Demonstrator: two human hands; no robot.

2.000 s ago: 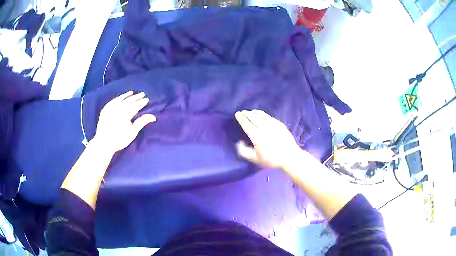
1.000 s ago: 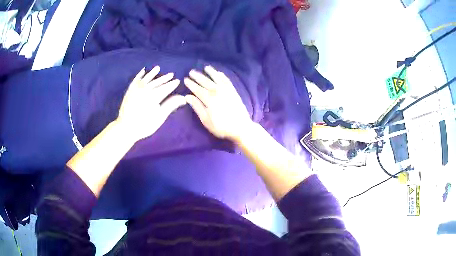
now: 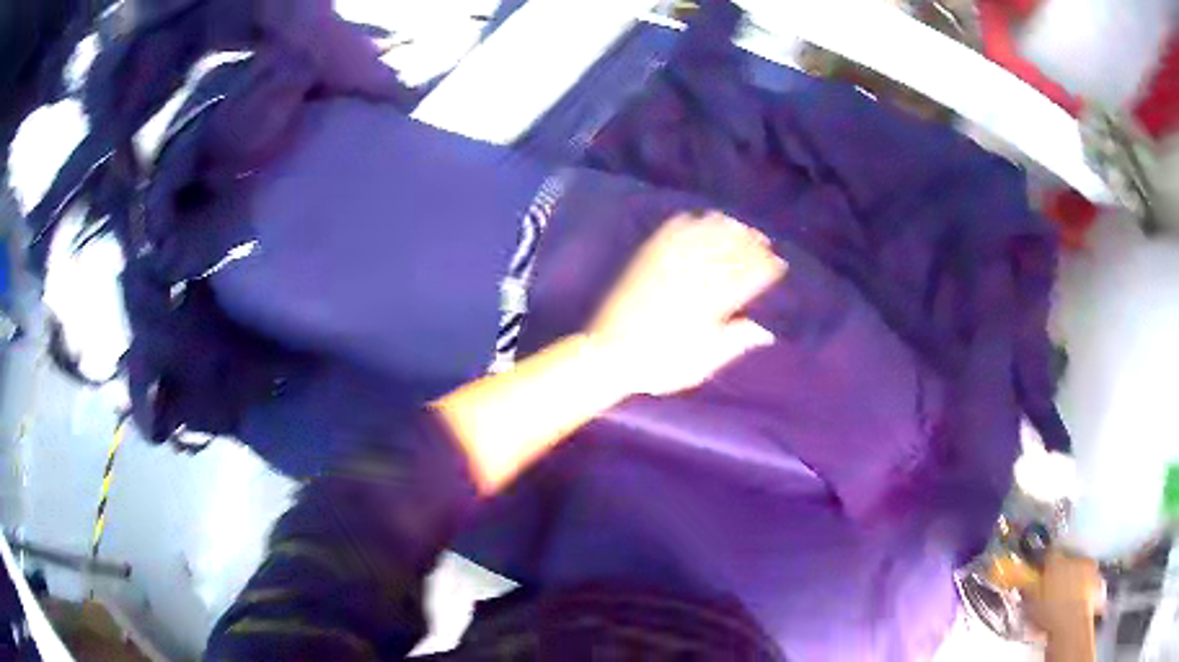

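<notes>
A dark navy-purple garment lies on the blue-violet cover of the pressing table, its upper part wrinkled. A speckled seam edge runs along its left side. My left hand rests palm down on the garment, blurred, thumb apart from the fingers, gripping nothing that shows. The steam iron is partly visible at the lower right edge, its yellow-orange handle blurred. My right hand is not visible.
A heap of dark and white pieces fills the upper left. A white board lies behind the table. Red parts show at the upper right. Pale floor is at the lower left.
The view has turned and swung left, so the table appears tilted. My right hand has left the garment and the picture. My left hand stays on the garment.
</notes>
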